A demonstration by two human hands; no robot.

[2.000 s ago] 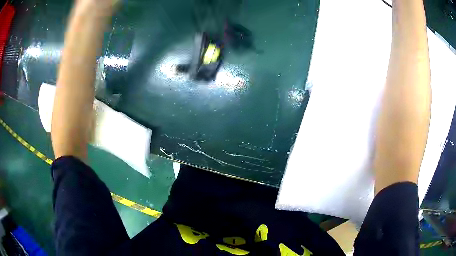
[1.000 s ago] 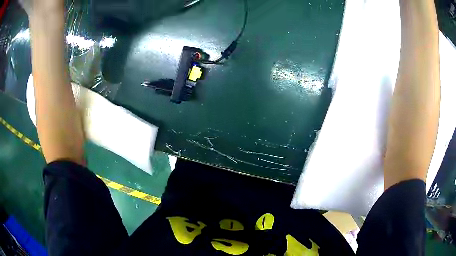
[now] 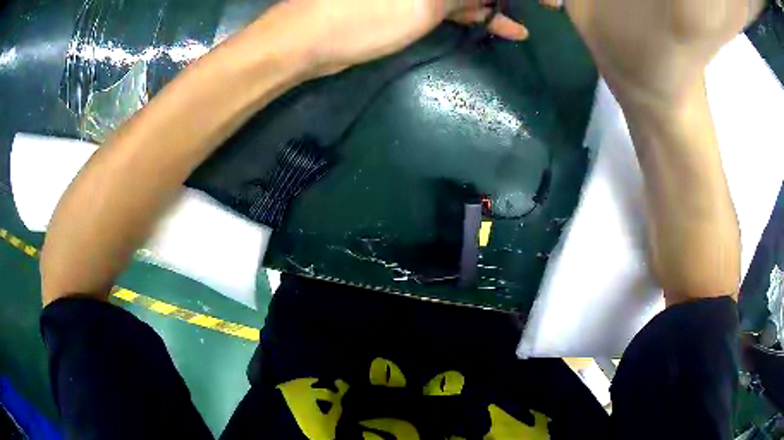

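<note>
An open power adapter (image 3: 472, 241) lies near the mat's front edge, its yellow and orange-red parts at its right side. Its thin black cord (image 3: 544, 185) curves up to the right. A bundled black DC output cord (image 3: 297, 172) lies at left beside my left forearm, with a strand running up to my left hand (image 3: 421, 15). My left hand is at the top edge, partly cut off, fingers closed round the cord. My right hand (image 3: 658, 43) is at the top right, blurred and cut off; its fingertips and any hold are unclear.
White foam sheets (image 3: 593, 249) lie at right under my right forearm. A white foam pad (image 3: 215, 245) is at the left bench edge, partly under my left forearm. Clear tape patches (image 3: 116, 99) are on the dark green mat at upper left.
My left hand has swung from the far left to the top middle and taken hold of the cord. The right hand has come into view. The adapter has moved right and nearer; the bundle now shows.
</note>
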